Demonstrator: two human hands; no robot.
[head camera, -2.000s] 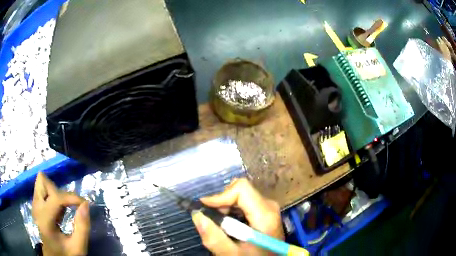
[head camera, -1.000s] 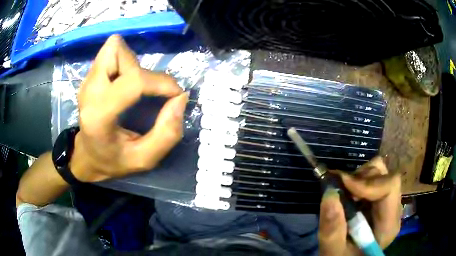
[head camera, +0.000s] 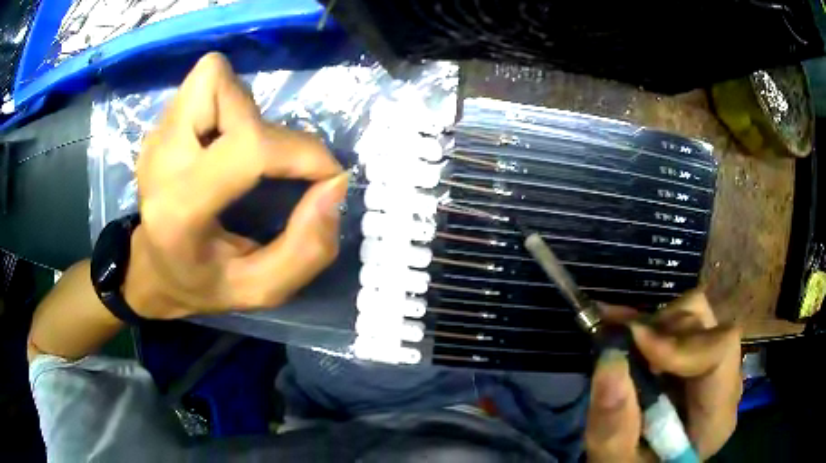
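Black circuit strips (head camera: 589, 212) lie side by side, with thin coppery leads on their left parts and white end pieces (head camera: 395, 253) in a column at their left. My right hand (head camera: 666, 362) holds the soldering iron (head camera: 566, 280) like a pen. Its tip is over the upper-middle strips near a lead's end; contact cannot be told. My left hand (head camera: 244, 199) is left of the white ends, thumb and index finger pinched together. A fine silvery strand, apparently solder wire (head camera: 466, 210), slants toward the iron tip; its stretch near my fingertips is hard to see.
A clear plastic sheet (head camera: 113, 172) lies under my left hand. The blue tray (head camera: 181, 45) with white pieces is at the upper left. The black fume extractor front (head camera: 580, 36) is behind the strips. The round brassy tin (head camera: 747, 113) and a yellow sponge (head camera: 813, 294) are at the right.
The view has swung from the wider bench onto the strips. My right hand still holds the iron, its tip now near a lead's end. My left hand stays pinched.
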